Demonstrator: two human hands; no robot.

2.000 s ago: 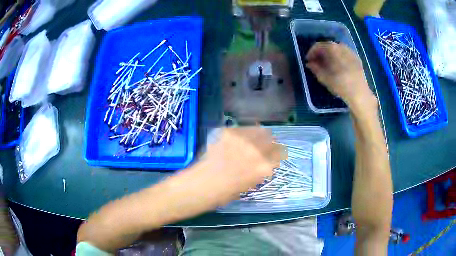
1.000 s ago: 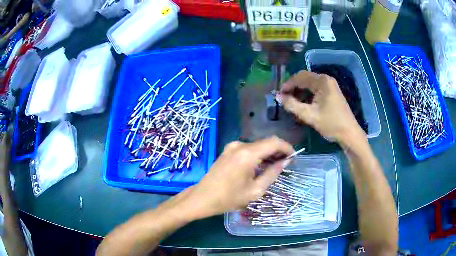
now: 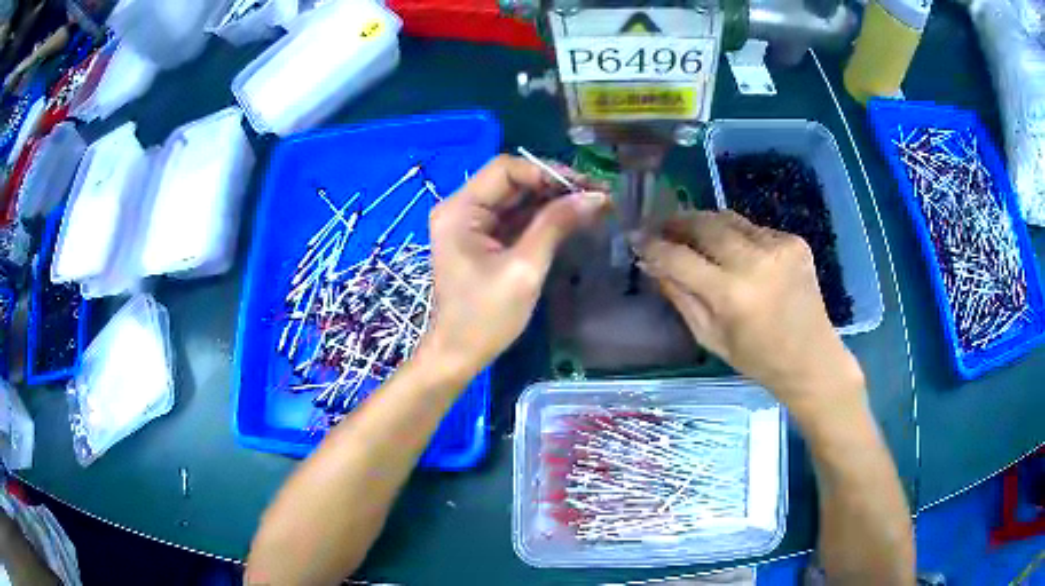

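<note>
The green hand press (image 3: 636, 63) with the "P6496" plate stands at the centre, its grey ram (image 3: 642, 189) above the small silvery fixture (image 3: 622, 250). My left hand (image 3: 504, 246) is left of the ram and pinches a thin white rod (image 3: 545, 167), which slants up to the left. My right hand (image 3: 733, 280) is at the right side of the fixture, fingertips together beside it; whether they hold a small piece is hidden. The clear rod box (image 3: 768, 464) lies nearest me, with red rod ends to the left. The clear black-parts box (image 3: 862, 246) is right of the press.
A large blue tray (image 3: 258, 343) of loose rods is left, partly behind my left forearm. A smaller blue tray (image 3: 972, 364) and a yellow bottle (image 3: 885, 52) are at the right. Lidded clear boxes (image 3: 195, 195) stand at the left. A red tray (image 3: 470, 21) is behind.
My left hand has moved up from over the rod box to beside the ram, with a rod in its fingers. My right hand went from the black-parts box to the fixture and is now slightly lower.
</note>
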